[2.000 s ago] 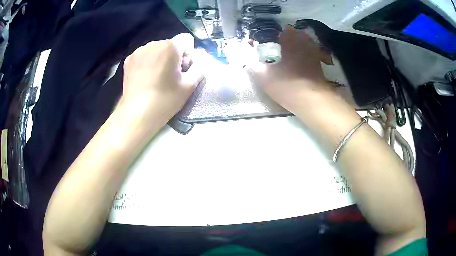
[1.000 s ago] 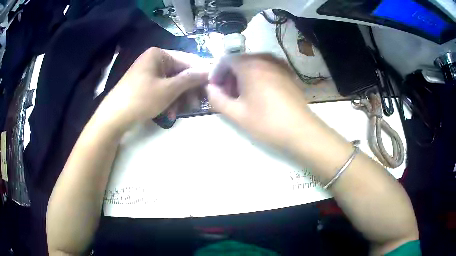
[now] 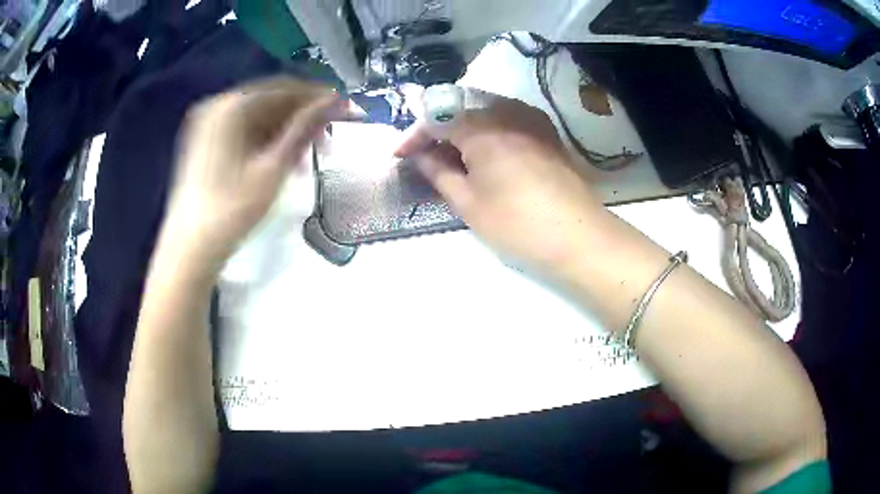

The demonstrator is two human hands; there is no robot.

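The dark garment cloth (image 3: 130, 183) lies left of the machine bed, with a narrow part reaching the presser foot (image 3: 398, 101). My left hand (image 3: 236, 159) is blurred, over the cloth and the left edge of the grey metal bed (image 3: 371, 198), its fingertips near the cloth by the foot. Whether it grips cloth cannot be told. My right hand (image 3: 502, 169) is right of the foot, thumb and index finger near each other over the bed, beside the small round white part (image 3: 443, 103). Whether it holds anything small cannot be told.
The machine head with a blue display (image 3: 777, 17) is at upper right. A dark flat rectangle (image 3: 656, 116) and thin cables lie under the arm. A thick cord loop (image 3: 757, 260) lies on the white table (image 3: 434, 338) at right. A plastic-wrapped bundle (image 3: 63, 318) is at far left.
My hands were close together in front of the foot a second ago. My left hand has moved left, away from my right hand, showing more of the metal bed.
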